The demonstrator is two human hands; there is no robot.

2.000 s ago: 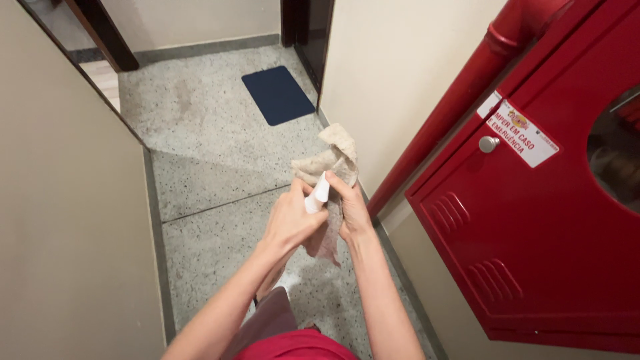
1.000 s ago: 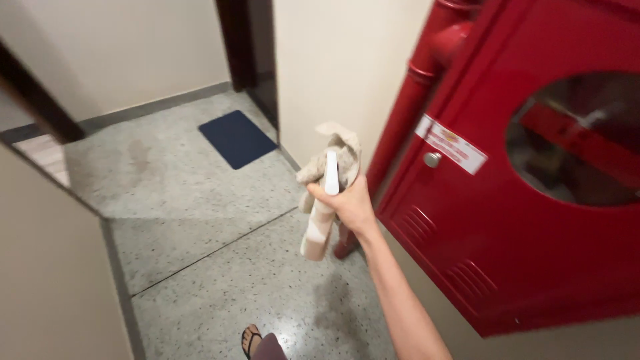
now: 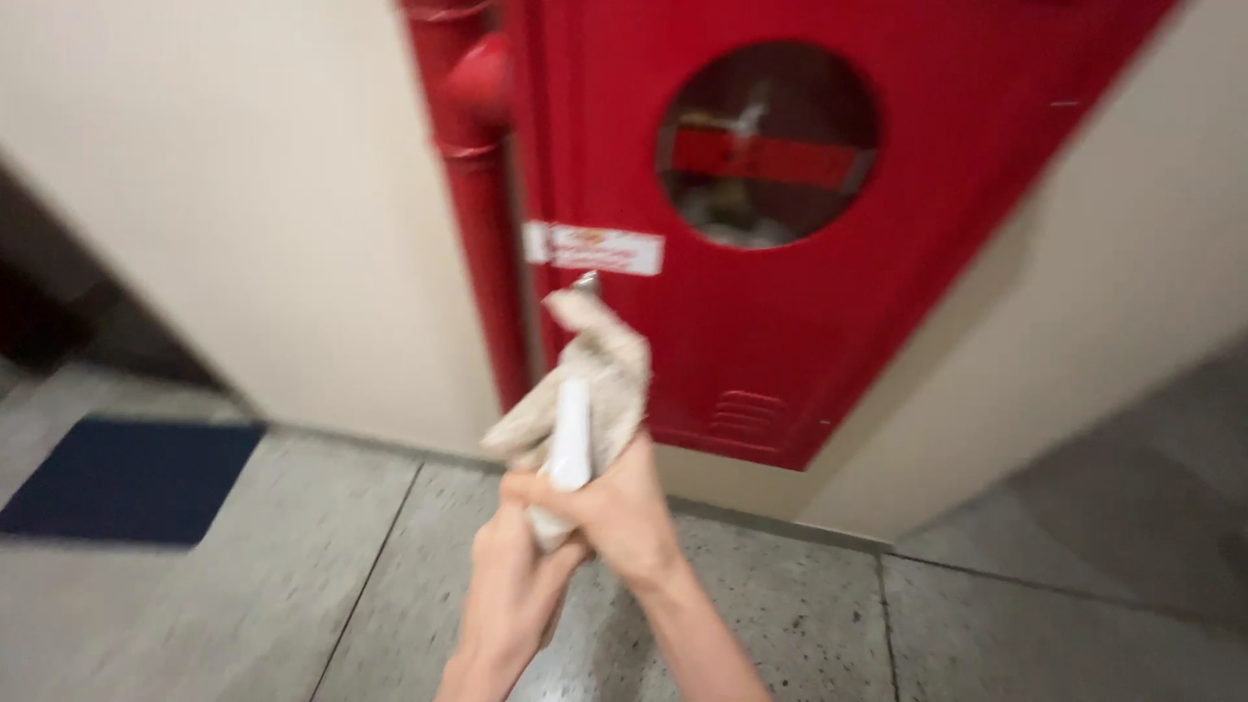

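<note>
A white bottle (image 3: 571, 439), seen from above and blurred, points away from me with a crumpled beige cloth (image 3: 609, 375) behind and around its top. My right hand (image 3: 629, 517) grips the cloth and the bottle, its thumb laid across the bottle. Against it, my left hand (image 3: 517, 565) closes round the lower part of the bottle; some of its fingers are hidden. The cloth's upper tip overlaps the view of the red metal cabinet (image 3: 936, 166), just below its small metal knob (image 3: 587, 283). Whether cloth and cabinet touch, I cannot tell.
The cabinet has a round window (image 3: 770, 146) and a white sticker with writing (image 3: 604, 251). A red pipe (image 3: 478, 253) runs down its left side along the beige wall (image 3: 263, 224). On the speckled floor (image 3: 322, 497) lies a dark blue mat (image 3: 136, 478) at left.
My left hand, out of view one second ago, is back at the bottle beside my right hand. The view has swung right towards the red cabinet.
</note>
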